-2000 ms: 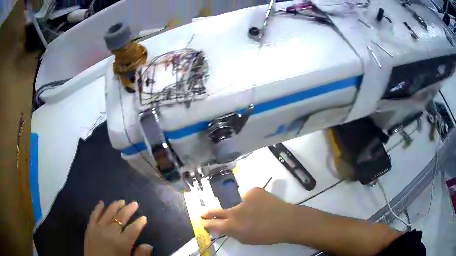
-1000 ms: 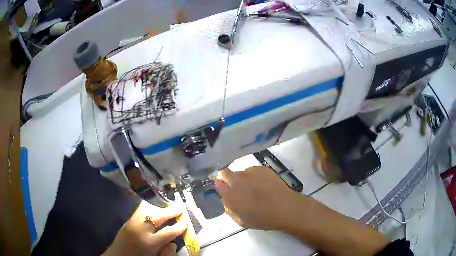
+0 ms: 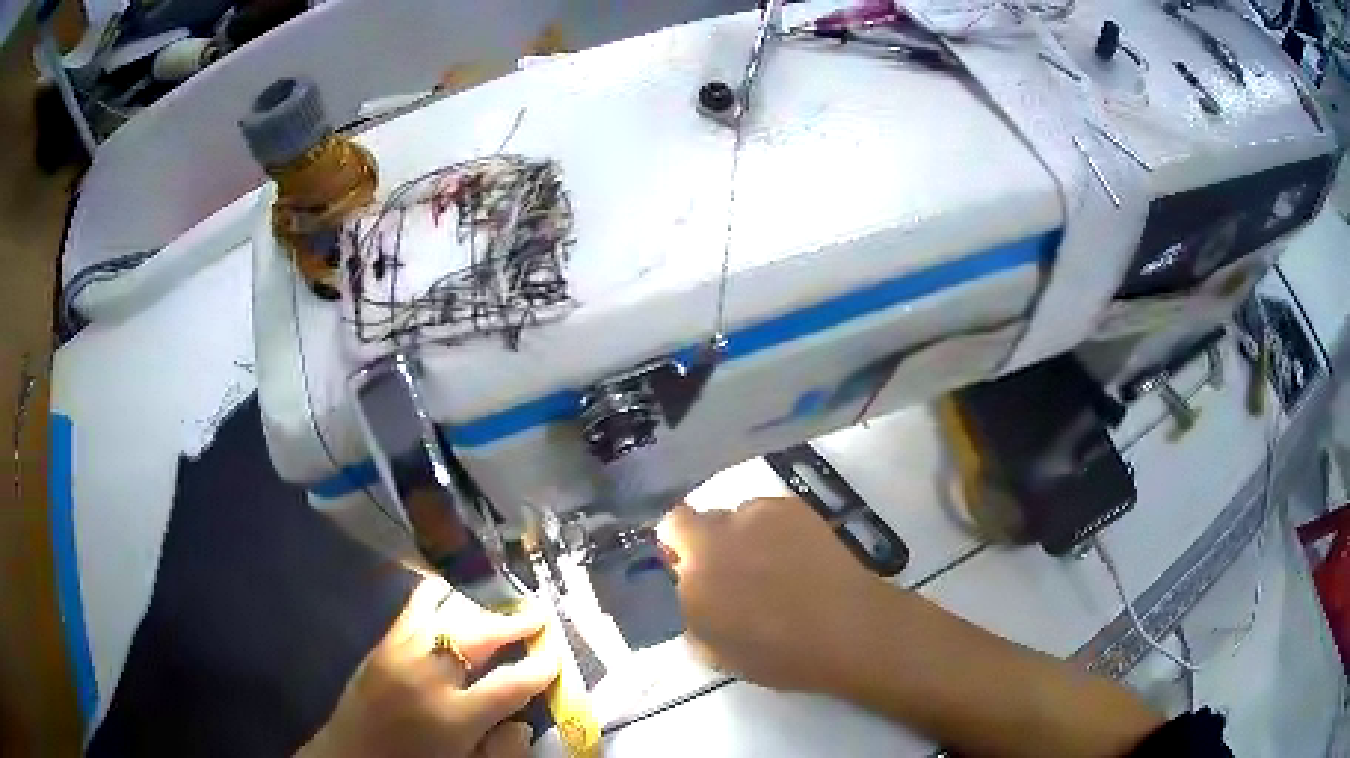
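Note:
The white sewing machine head point(image 3: 829, 222) with a blue stripe crosses the view. Dark fabric point(image 3: 252, 578) lies flat left of the needle area. A yellow strip point(image 3: 572, 708) runs from the lit presser foot point(image 3: 545, 541) toward the near edge. My left hand point(image 3: 444, 674) has thumb and finger together at the strip beside the foot, on the fabric side. My right hand point(image 3: 755, 585) is at the grey attachment point(image 3: 640, 592) right of the needle, fingertips close under the head; what they touch is hard to see.
A black slotted metal piece point(image 3: 841, 511) lies behind my right hand. A smartphone point(image 3: 1088, 481) with a white cable stands under the machine arm. An amber bottle with grey cap point(image 3: 323, 185) and tangled dark threads point(image 3: 459, 252) are on the machine top. A measuring scale point(image 3: 1184, 592) follows the table edge.
My left hand has moved right from the dark fabric to the strip. My right hand has moved up from the strip to the attachment under the head. The camera view has shifted slightly.

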